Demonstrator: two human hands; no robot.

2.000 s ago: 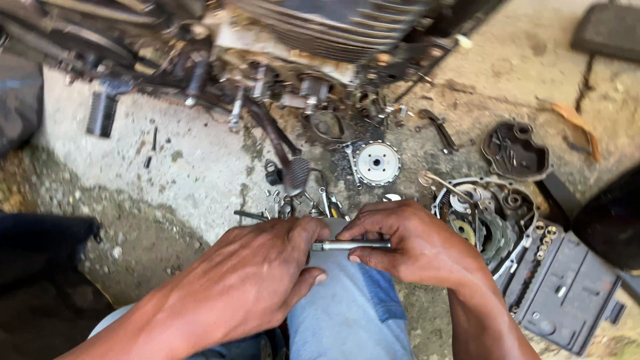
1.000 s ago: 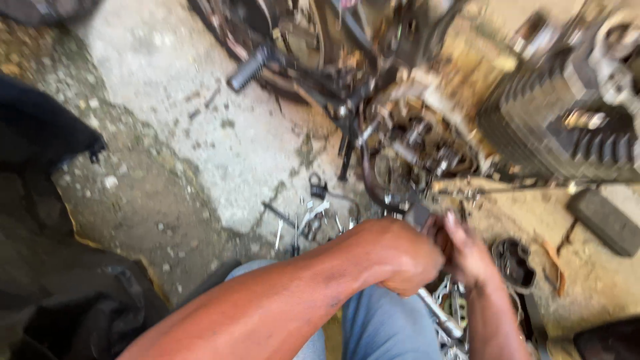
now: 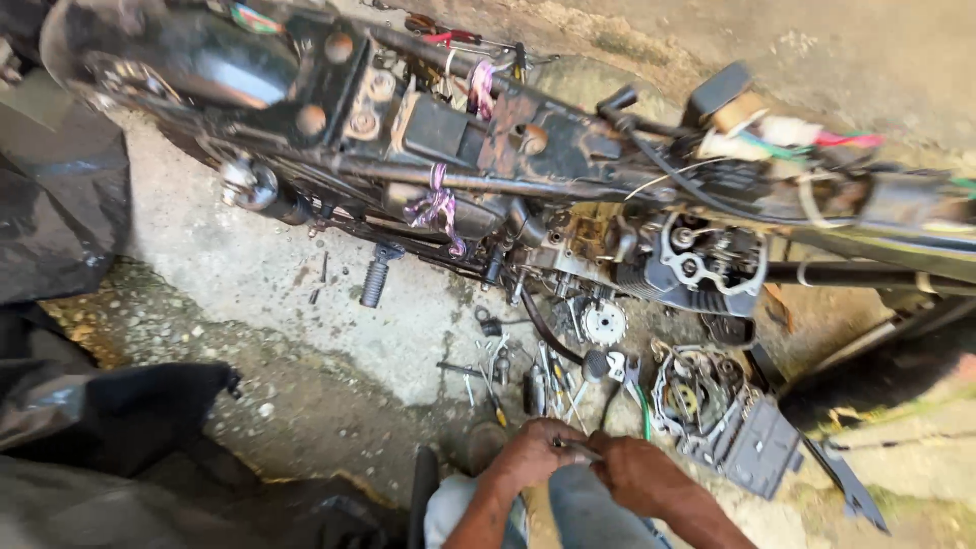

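My left hand (image 3: pixel 534 450) and my right hand (image 3: pixel 633 469) meet above my knees at the bottom of the head view. Between them is a slim metal tool (image 3: pixel 577 448), with both hands closed around it; its ends are mostly hidden by the fingers. Just beyond the hands, screwdrivers, wrenches and an adjustable wrench (image 3: pixel 616 364) lie on the ground near the foot pedal (image 3: pixel 595 366). Farther off is the motorcycle's opened engine (image 3: pixel 564 255) with its finned cylinder (image 3: pixel 686 282). A round metal clutch part (image 3: pixel 604 322) rests on the concrete below it.
A stripped motorcycle frame (image 3: pixel 549 183) spans the upper view. To the right lie an engine side cover (image 3: pixel 698 393), a grey socket case (image 3: pixel 762 450) and a dark flat metal piece (image 3: pixel 850 484). Dark sheeting (image 3: pixel 61 191) covers the left side. A rubber footpeg (image 3: pixel 374 282) projects over the concrete.
The view has swung and widened to take in the motorcycle frame. My hands, at the tools and socket case a second ago, are now together over my knees.
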